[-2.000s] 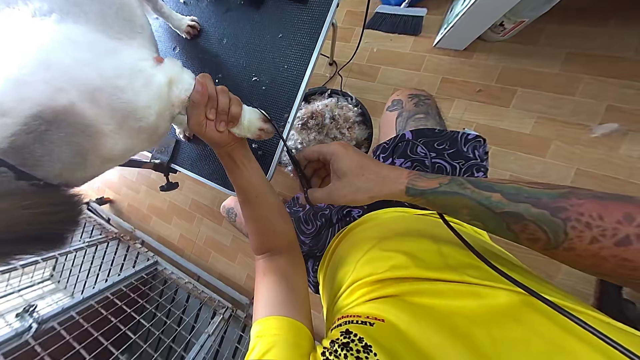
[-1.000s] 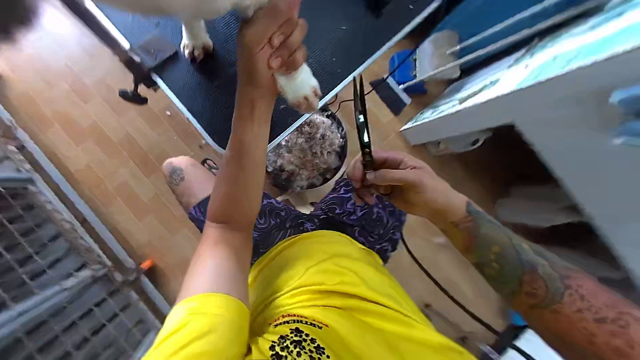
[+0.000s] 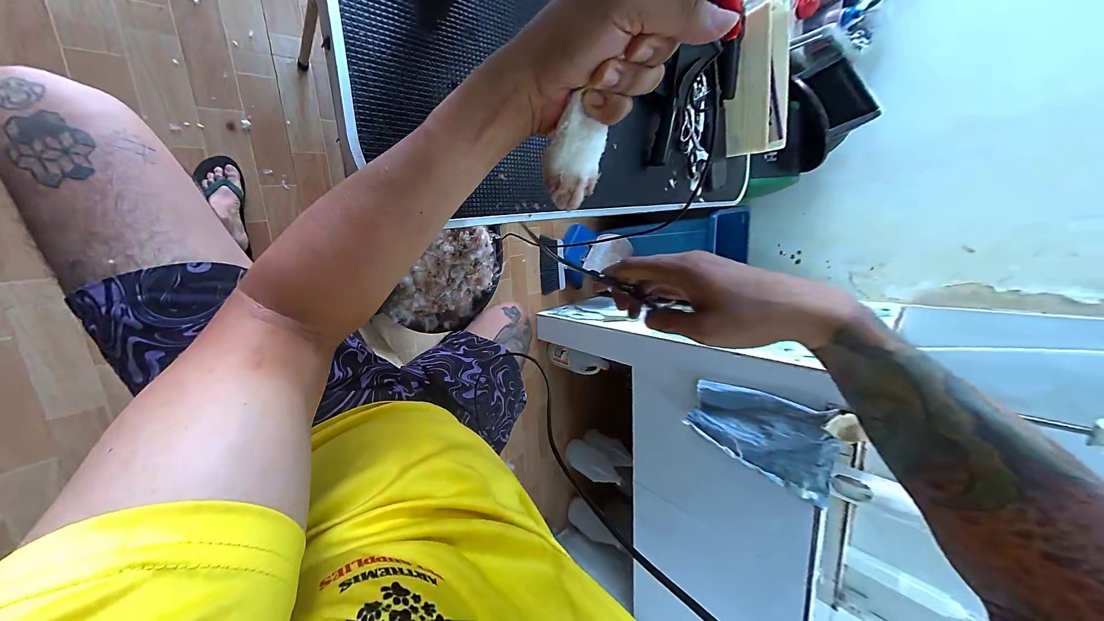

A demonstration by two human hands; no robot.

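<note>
In the head view, my left hand (image 3: 612,65) is closed around an animal's white-furred leg over the black grooming table (image 3: 397,95). The paw (image 3: 573,172) hangs below my fingers near the table's metal edge; the rest of the animal is out of view. My right hand (image 3: 733,297) grips dark shears (image 3: 625,285), their slender blades directed to the upper left, below and right of the paw. The shears do not touch the paw. My fingers partly hide the handles.
A round container of cut fur (image 3: 448,280) stands below the table edge. A white cabinet (image 3: 681,405) with a cloth (image 3: 763,435) is at right. Tools and cords (image 3: 694,121) lie on the table. A black cable (image 3: 561,448) runs past my lap.
The view has swung strongly toward the wall and white cabinet. My left hand still holds the leg. The shears, pointing up the frame a second ago, now lie slanted to the upper left.
</note>
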